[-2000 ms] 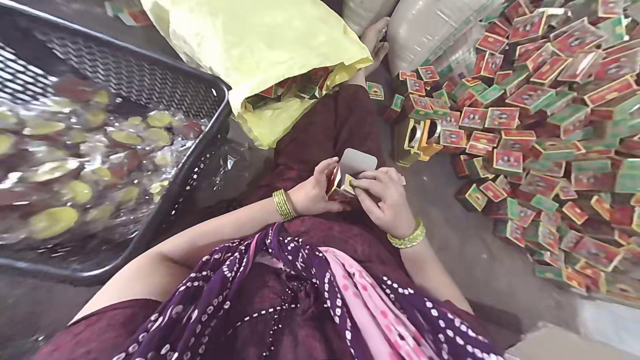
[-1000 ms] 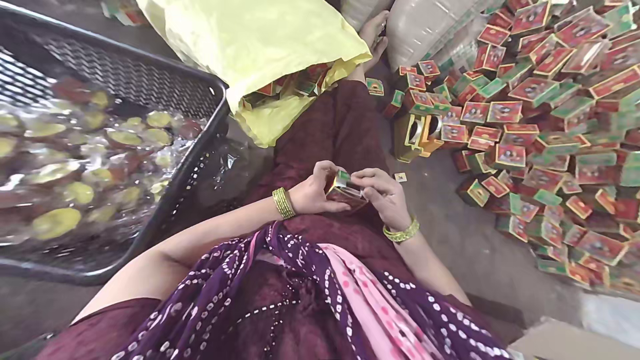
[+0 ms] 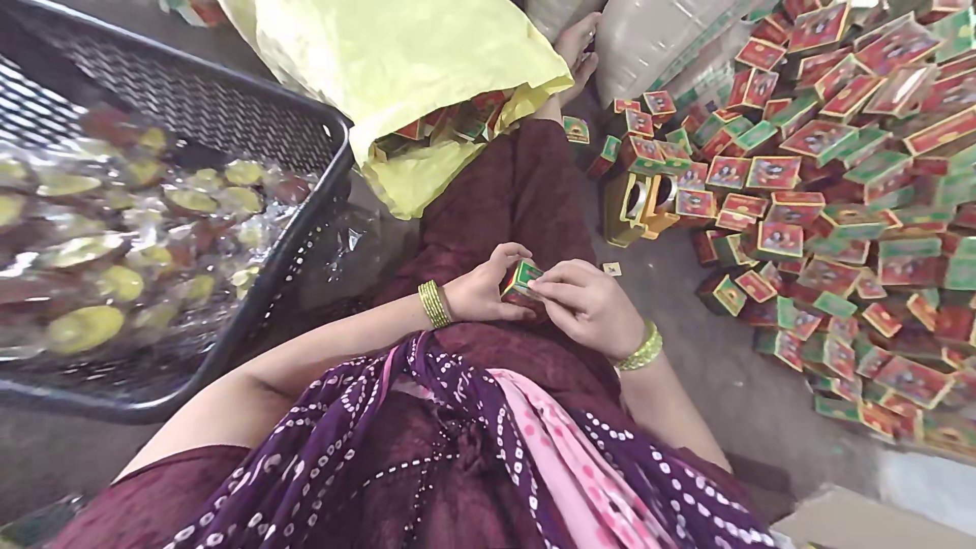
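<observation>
A small green and red cardboard box (image 3: pixel 521 279) is between my hands, above my lap. My left hand (image 3: pixel 488 288) holds it from the left, thumb below and fingers above. The fingertips of my right hand (image 3: pixel 583 303) pinch its right end, where a green face shows. Part of the box is hidden by my fingers. Beyond my knees, a yellow plastic bag (image 3: pixel 427 69) lies with similar boxes (image 3: pixel 450 122) showing at its mouth.
On the left stands a black plastic basket (image 3: pixel 263 305) with clear-wrapped yellow and brown pieces (image 3: pixel 122 282). A large heap of red and green boxes (image 3: pixel 823 206) covers the floor at right, beside a yellow tape dispenser (image 3: pixel 637 206). Pale sacks (image 3: pixel 648 38) stand at the top.
Two seconds ago a pale flap stood up on the box between my hands; now the flap is down and a green face shows. Both hands have stayed near the same place.
</observation>
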